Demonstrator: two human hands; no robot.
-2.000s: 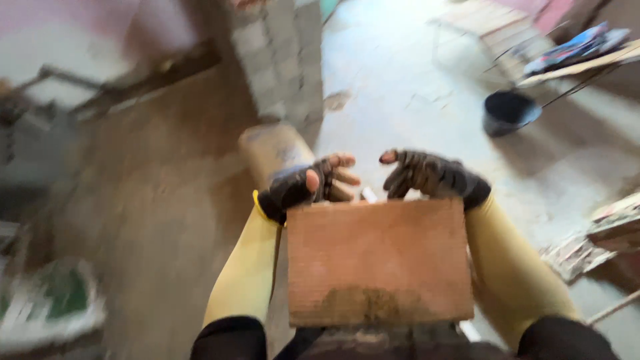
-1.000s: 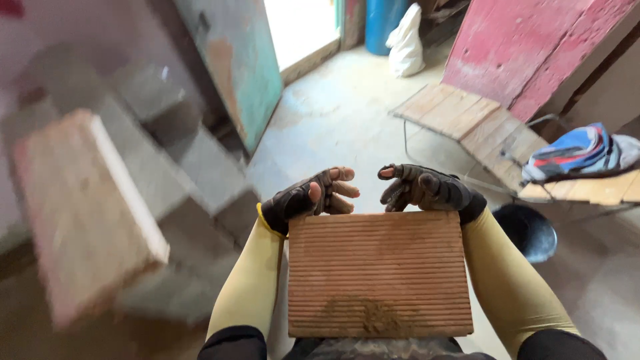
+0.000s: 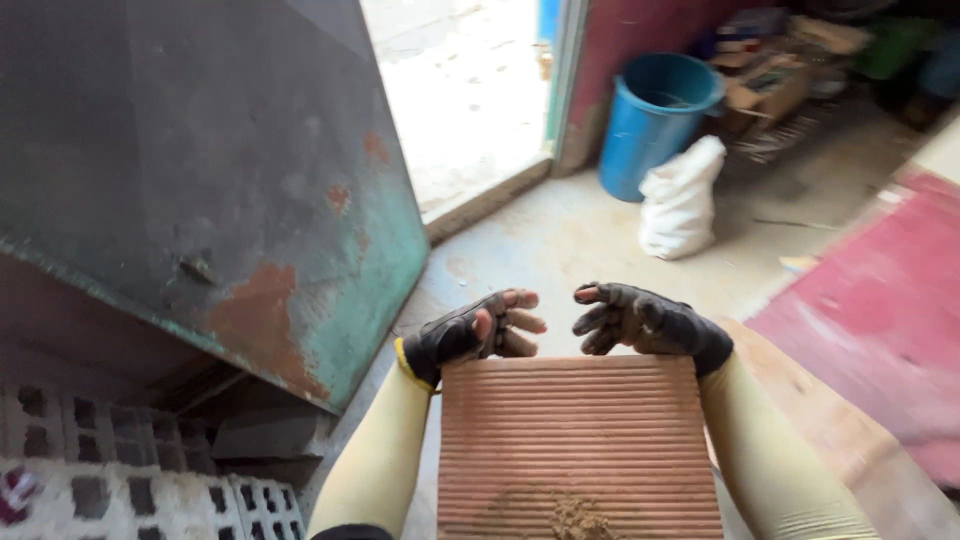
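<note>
A ribbed terracotta block (image 3: pixel 574 435) with a lump of mortar or dirt on its near part lies across my forearms, close to my body. My left hand (image 3: pixel 480 330), in a dark fingerless glove with a yellow cuff edge, is past the block's far left corner, fingers apart and half curled. At the far right corner is my right hand (image 3: pixel 649 322), in a similar dark glove, its fingers also apart. Neither hand's fingers close on anything; wrists and forearms touch the block's sides. The underside of the block is hidden.
A worn green metal door (image 3: pixel 360 277) stands open at the left, beside a bright doorway with a raised sill (image 3: pixel 491 196). Hollow blocks (image 3: pixel 157 495) are stacked lower left. Beyond are a blue bin (image 3: pixel 649 135) and a white sack (image 3: pixel 681 202). A pink panel (image 3: pixel 870 315) leans in at the right.
The view has moved toward the doorway; the door, bin and sack are nearer. The block stays on my forearms, and both hands keep the same pose.
</note>
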